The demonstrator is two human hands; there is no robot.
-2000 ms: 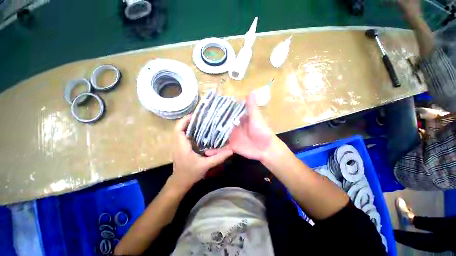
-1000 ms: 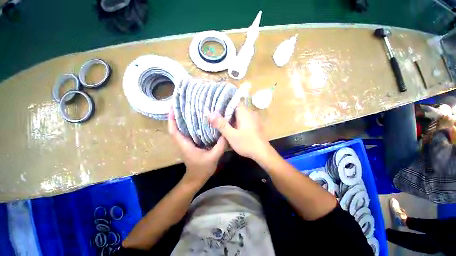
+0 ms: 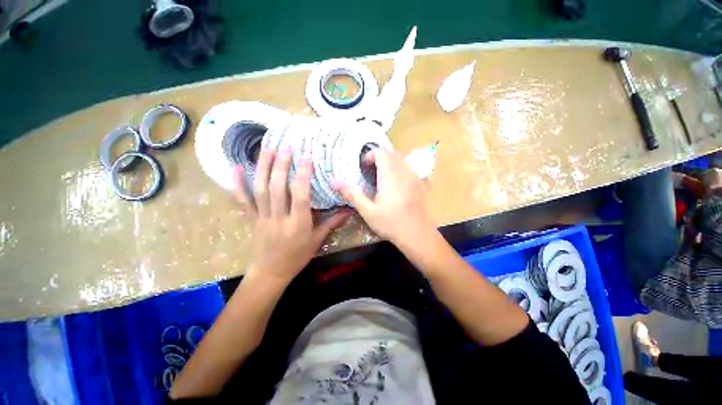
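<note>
A leaning stack of pale ring discs [image 3: 321,150] lies over the tan bench, its left end against an upright pile of discs [image 3: 214,142]. My left hand [image 3: 277,206] lies over the stack's left part with its fingers spread across it. My right hand [image 3: 396,198] holds the right end, with fingers at the centre hole of the end disc. A disc with a collar ring [image 3: 342,85] lies flat behind the stack. A small teal-tipped glue bottle [image 3: 422,160] lies just right of my right hand.
Three collar rings [image 3: 136,176] sit at the bench's left. A long-nozzle bottle [image 3: 397,77] and spare glue bottle [image 3: 455,88] lie behind. A hammer [image 3: 636,99] lies far right. The disc bin [image 3: 595,297] and ring bin [image 3: 119,348] are below. A person's checked sleeve [image 3: 682,273] shows at right.
The discs have gone from being held up between both hands to lying in a leaning row on the bench. My left hand has moved from beneath them to over them.
</note>
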